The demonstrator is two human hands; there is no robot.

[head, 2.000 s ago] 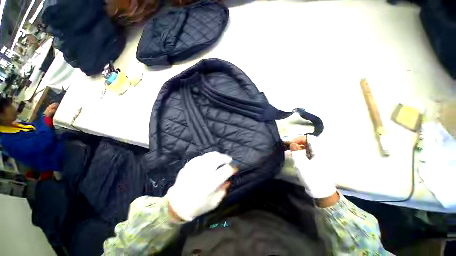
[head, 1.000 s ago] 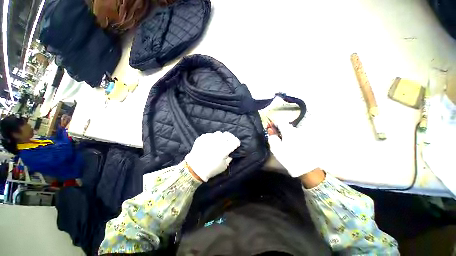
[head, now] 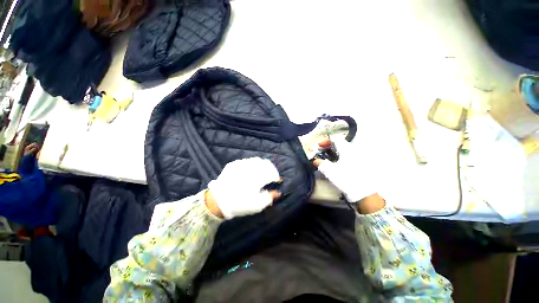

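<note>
A dark navy quilted backpack (head: 236, 109) lies strap side up at the table's front edge, against my dark apron. Two padded shoulder straps (head: 198, 139) cross its back. A narrow webbing strap (head: 348, 121) curls out on its right. My left hand (head: 243, 186), in a white glove with bare fingertips, grips the backpack's lower part; the fingertips are partly hidden. My right hand (head: 346, 168), gloved alike, is closed beside the bag's right edge around a small dark tool (head: 328, 153), which looks like thread snips.
On the right lie a wooden-handled tool (head: 403, 109), a tan block (head: 447, 114) and a dark cable (head: 460, 177). Another quilted bag (head: 177, 41), dark bags (head: 56, 50) and a pale pot (head: 106, 108) are at back left. A person's blue sleeve (head: 23, 198) shows far left.
The view has shifted, so the table things sit further left. My right hand stays by the bag's right edge, and the webbing curls over it. My left hand still grips the bag.
</note>
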